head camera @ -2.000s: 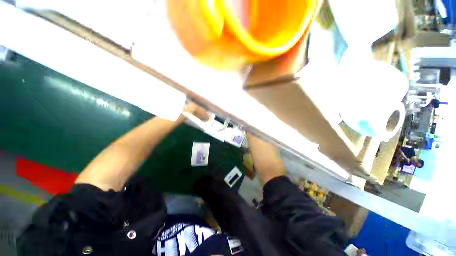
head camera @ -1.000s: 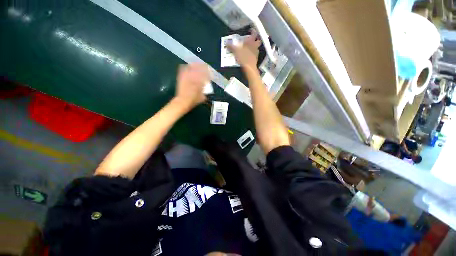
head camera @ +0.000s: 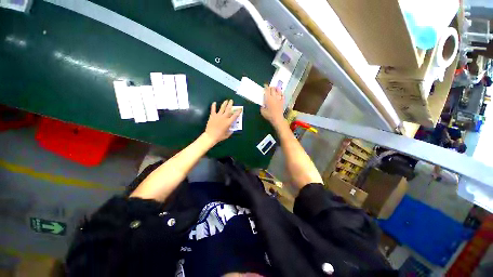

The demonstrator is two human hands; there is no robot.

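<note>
My left hand (head camera: 220, 123) has its fingers spread, with fingertips over the left edge of a small white box (head camera: 238, 118) lying on the green mat. My right hand (head camera: 273, 103) is at the bench's right end, its fingertips against white boxes; whether it grips one is unclear. A plain white box (head camera: 251, 90) lies just left of it, and a labelled box (head camera: 280, 78) lies just beyond it. Several white boxes (head camera: 143, 103) stand side by side in two offset groups on the mat to the left.
A white card with a dark rectangle (head camera: 266, 144) lies at the bench corner. Red and yellow scissors handles (head camera: 304, 126) are at the bench end. The overhead shelf (head camera: 346, 70) holds cartons and a white roll (head camera: 447, 47). A red stool (head camera: 73, 142) stands beyond the near bench edge.
The view has shifted, showing the box groups at left. My right hand has come back from the labelled box farther up the bench; my left hand has moved down onto the near box.
</note>
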